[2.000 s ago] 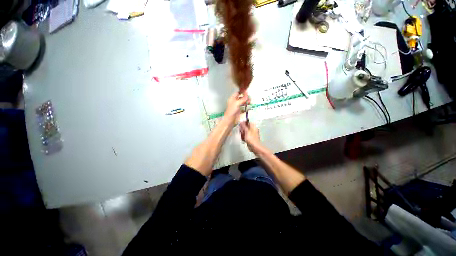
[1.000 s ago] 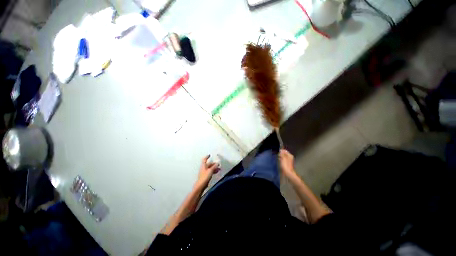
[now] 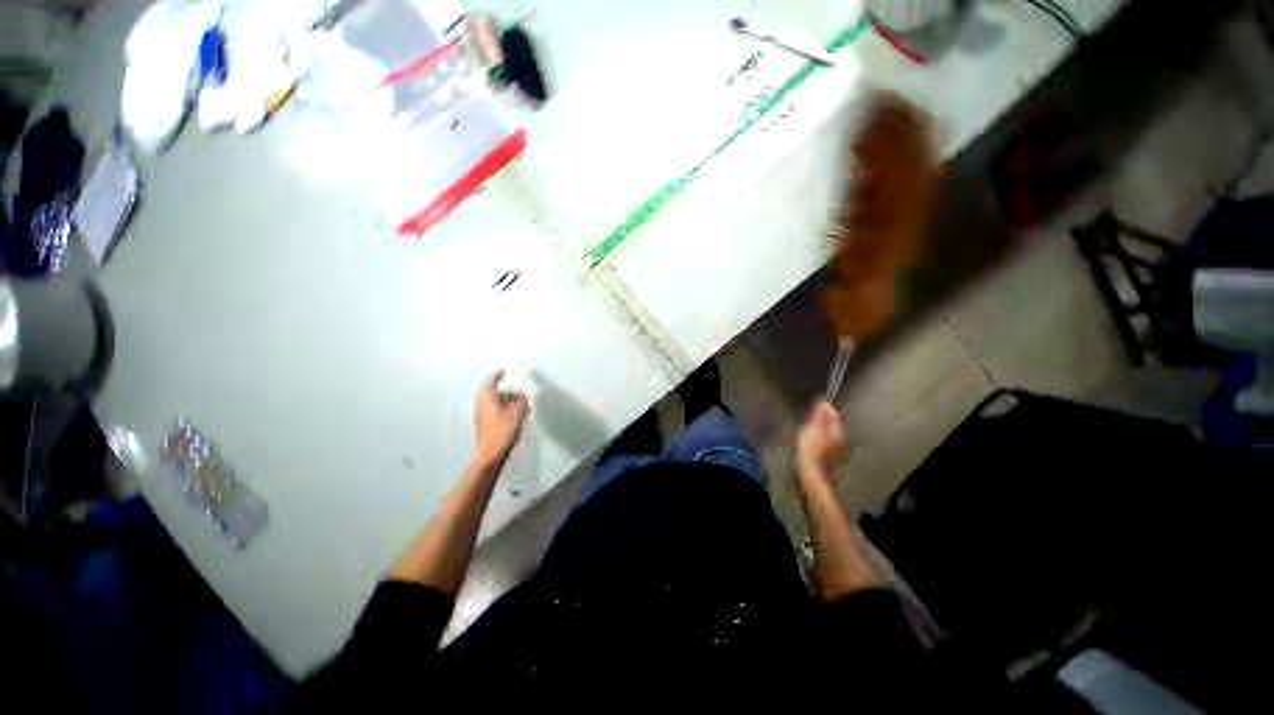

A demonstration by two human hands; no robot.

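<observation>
An orange-brown feather duster (image 3: pixel 884 210) is blurred and held upright over the table's front edge and the floor at the right. My right hand (image 3: pixel 823 439) is closed around its thin handle. My left hand (image 3: pixel 500 416) is above the pale table (image 3: pixel 321 349), holding nothing, with its fingers partly spread. A small thing, seemingly thread snips (image 3: pixel 506 281), lies on the table beyond my left hand.
A green tape measure (image 3: pixel 699 175), a red strip (image 3: pixel 464 185) and a dark small tool (image 3: pixel 520 67) lie on the table. A clear compartment box (image 3: pixel 213 485) and a pale cylinder (image 3: pixel 49 335) are at the left. A black bulky thing (image 3: pixel 1027 524) stands at the right.
My left hand has let go of the duster and moved left. My right hand has carried the duster right, from over the table to past its front edge. The view has turned.
</observation>
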